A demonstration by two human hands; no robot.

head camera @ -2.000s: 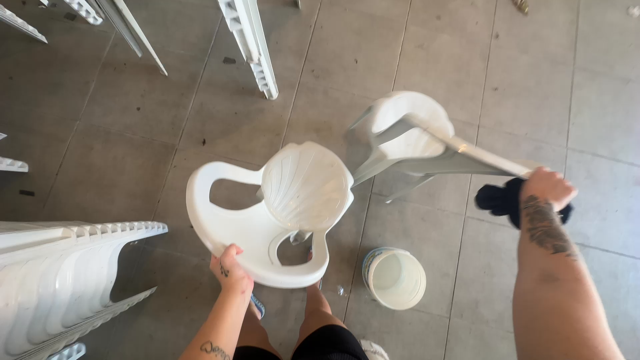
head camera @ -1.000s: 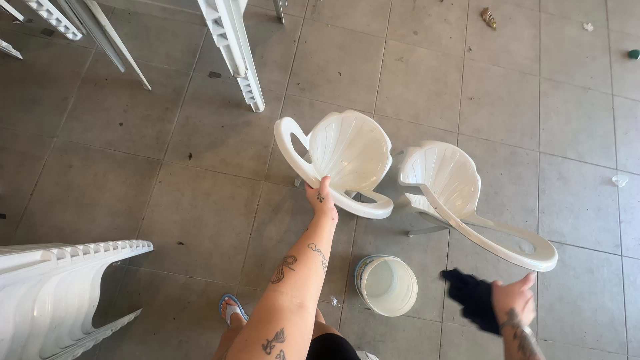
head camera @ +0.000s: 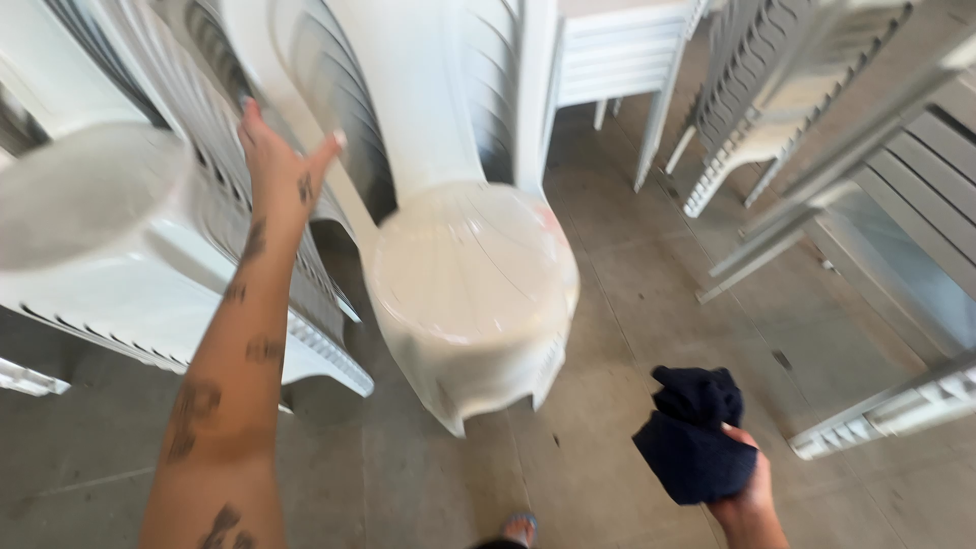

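A stack of white plastic chairs stands in front of me, the round seat of its top chair [head camera: 476,263] facing up with a faint reddish mark near its right edge. My left hand [head camera: 282,156], fingers and thumb spread, is at the armrest on the left side of this stack; blur hides whether it grips. At the lower right my right hand [head camera: 743,476] holds a crumpled dark navy cloth [head camera: 698,435], away from the chairs.
Another stack of white chairs [head camera: 91,198] stands close on the left. More stacked chairs [head camera: 762,114] are at the back right, with grey slatted furniture [head camera: 930,183] at the right. Grey floor tiles [head camera: 610,473] lie below.
The view has swung from two separate white chairs and a bucket to the stacks. My left hand has let go of the chair it held. The dark cloth is still in my right hand.
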